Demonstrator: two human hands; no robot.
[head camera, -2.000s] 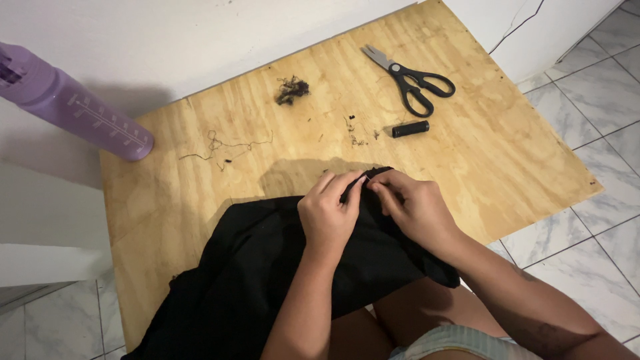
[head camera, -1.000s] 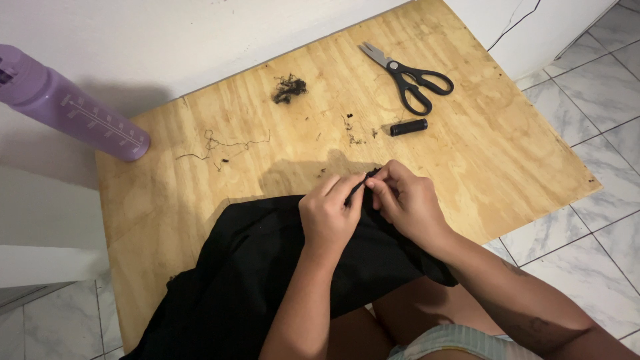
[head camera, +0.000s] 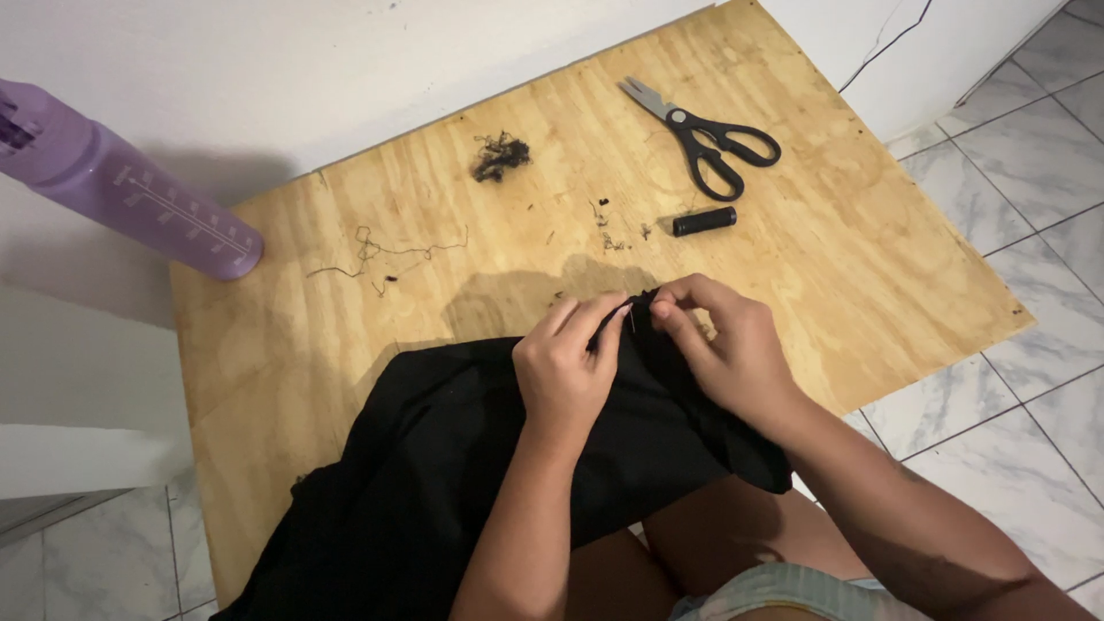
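A black cloth (head camera: 431, 431) lies over the near edge of the table and across my lap. My left hand (head camera: 573, 354) pinches its upper edge between thumb and fingers. Close on the right, my right hand (head camera: 724, 341) has thumb and forefinger together at the same edge. A thin sewing needle (head camera: 632, 317) shows between the two hands, against the cloth, beside my left fingertips. How the needle is held is hard to tell, and any thread on it is too fine to see.
Kitchen scissors (head camera: 703, 134) and a black thread spool (head camera: 705, 222) lie on the plywood table (head camera: 862, 259). Left of them are a tangle of black thread (head camera: 502, 157), a loose thread (head camera: 397, 250) and scraps. A purple bottle (head camera: 172, 203) stands at the left, near the wall.
The needle now shows between my hands. My right hand's fingertips have moved a little to the right, away from the left ones. My left hand keeps its grip on the cloth.
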